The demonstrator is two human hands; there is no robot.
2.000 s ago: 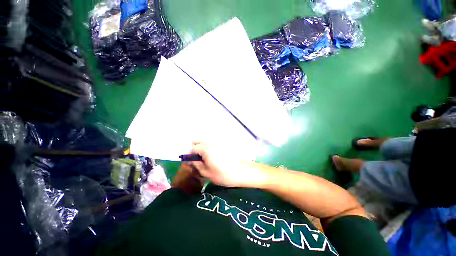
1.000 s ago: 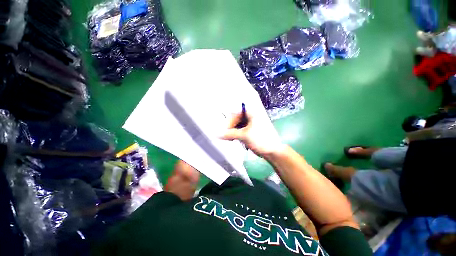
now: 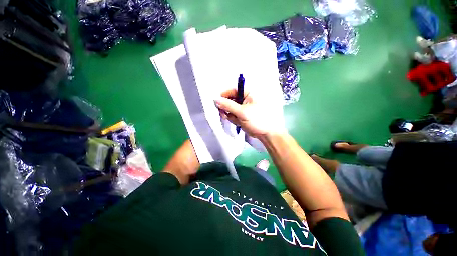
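White sheets [image 3: 250, 55] fan out in front of my chest, washed out to blank white. One sheet is lifted and curled along the left part of the stack, with its grey shaded underside showing. My right hand [image 3: 243, 112] is over the sheets and holds a dark pen [image 3: 240, 82] pointing away from me. Its fingers are at the curled sheet; whether they grip it I cannot tell. My left forearm comes up under the lower left of the sheets, and the left hand is hidden beneath them.
Plastic-wrapped dark bundles [image 3: 303, 35] lie on the green floor [image 3: 351, 90] ahead. Another wrapped pile [image 3: 123, 22] is at upper left. Dark garments in clear film [image 3: 45, 170] fill the left side. A seated person's legs [image 3: 361, 182] are at right, near blue plastic [image 3: 396, 232] and a red item [image 3: 430, 77].
The right hand has moved from the sheets' lower edge up onto them, its pen now upright. The sheets have turned, and one is now curled over. The view has shifted slightly.
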